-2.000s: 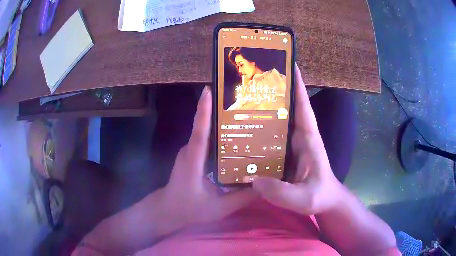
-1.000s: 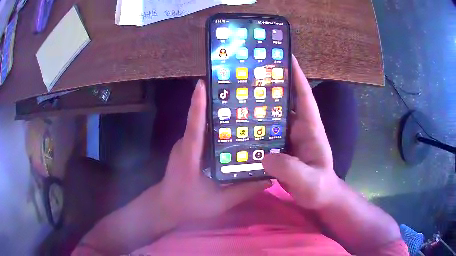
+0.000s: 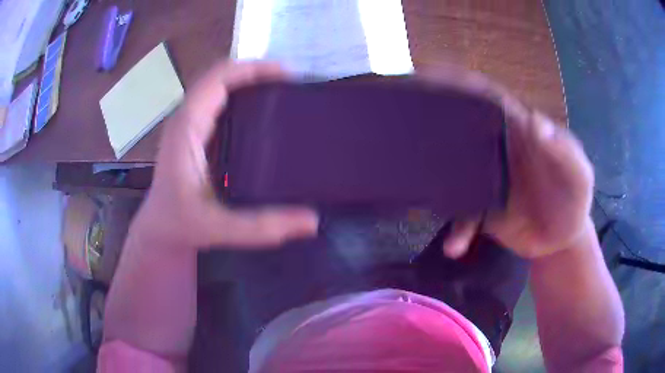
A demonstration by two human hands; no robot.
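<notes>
A smartphone (image 3: 364,146) is held sideways in front of me, its screen dark and slightly blurred. My left hand (image 3: 211,171) grips its left end, with the thumb along the lower edge. My right hand (image 3: 536,175) grips its right end, with fingers behind the upper edge and the thumb below. A white printed sheet (image 3: 313,36) lies on the desk beyond the phone. The phone and hands hide its near part.
A pale yellow pad (image 3: 144,100) lies on the desk (image 3: 485,40) at the left. A purple stapler (image 3: 111,38), a blue-and-yellow strip (image 3: 51,80) and a booklet (image 3: 18,120) lie farther left. A dark pole (image 3: 638,262) shows at the right.
The phone has turned from upright to sideways, and its lit screen of app icons is now dark. My hands have moved apart to its two ends. More of the white sheet shows.
</notes>
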